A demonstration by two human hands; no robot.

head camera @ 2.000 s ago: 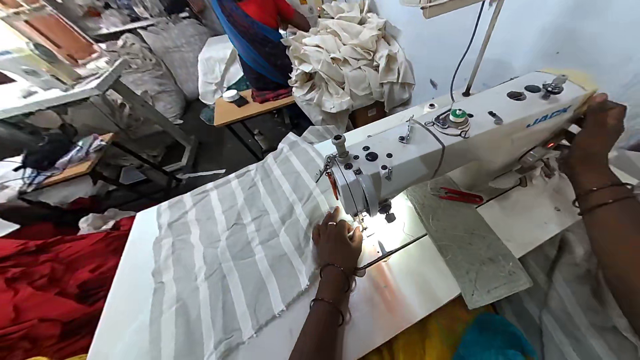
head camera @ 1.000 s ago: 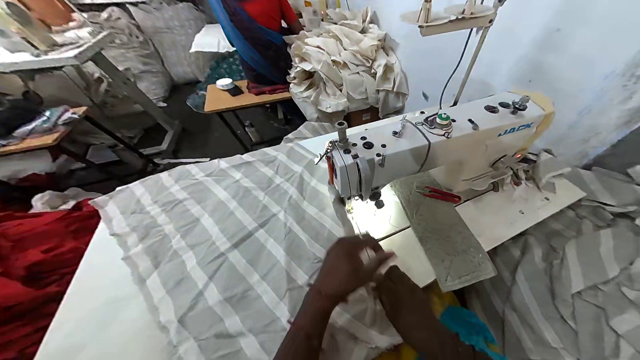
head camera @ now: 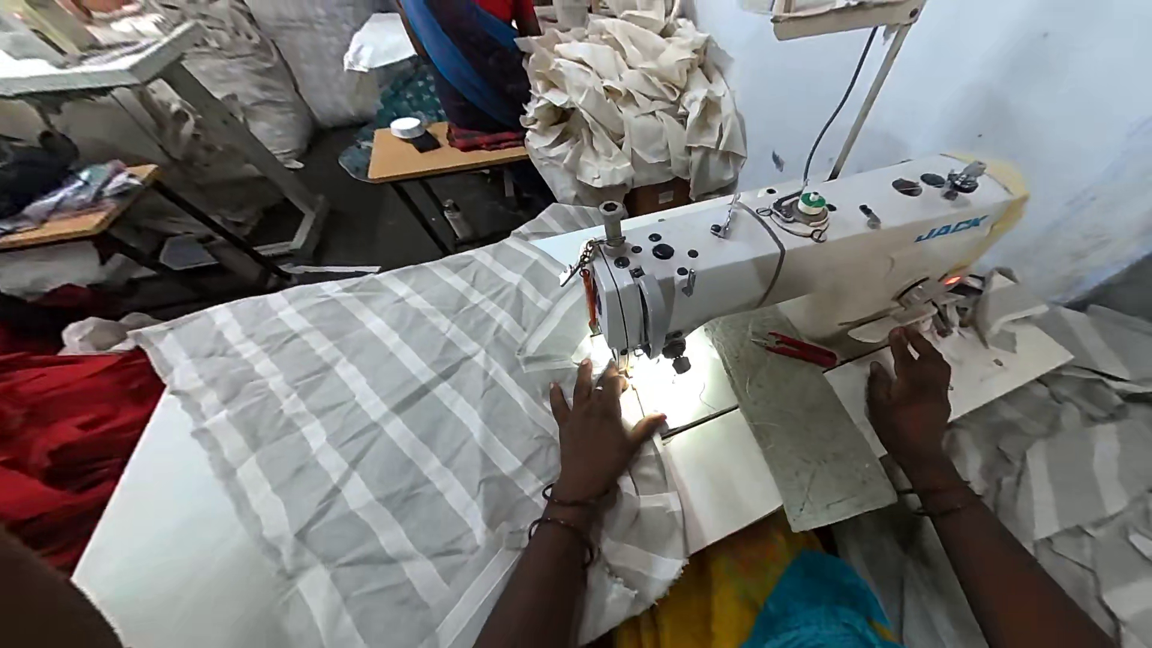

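A white Jack sewing machine (head camera: 810,261) stands across the table, its lamp lighting the needle area. Grey fabric with white stripes (head camera: 360,423) spreads over the left side and runs under the needle end. My left hand (head camera: 598,432) lies on this cloth with fingers spread, fingertips close to the presser foot. My right hand (head camera: 911,396) is apart from it, palm down by the machine's base at the right, fingertips beside small fabric pieces (head camera: 1006,301). Between the hands, red-handled thread snips (head camera: 796,349) lie on a grey-green plate (head camera: 801,432).
More striped cloth (head camera: 1071,468) is heaped at the lower right. Red fabric (head camera: 72,441) lies at the left. Behind the machine are a pile of cream cloth (head camera: 634,99), a small wooden table (head camera: 450,160) and a person in blue and red clothing (head camera: 477,63). A thread stand (head camera: 846,16) rises above.
My hands, close together at the front edge one second ago, are now apart: the left on the cloth near the needle, the right beside the machine's base at the right.
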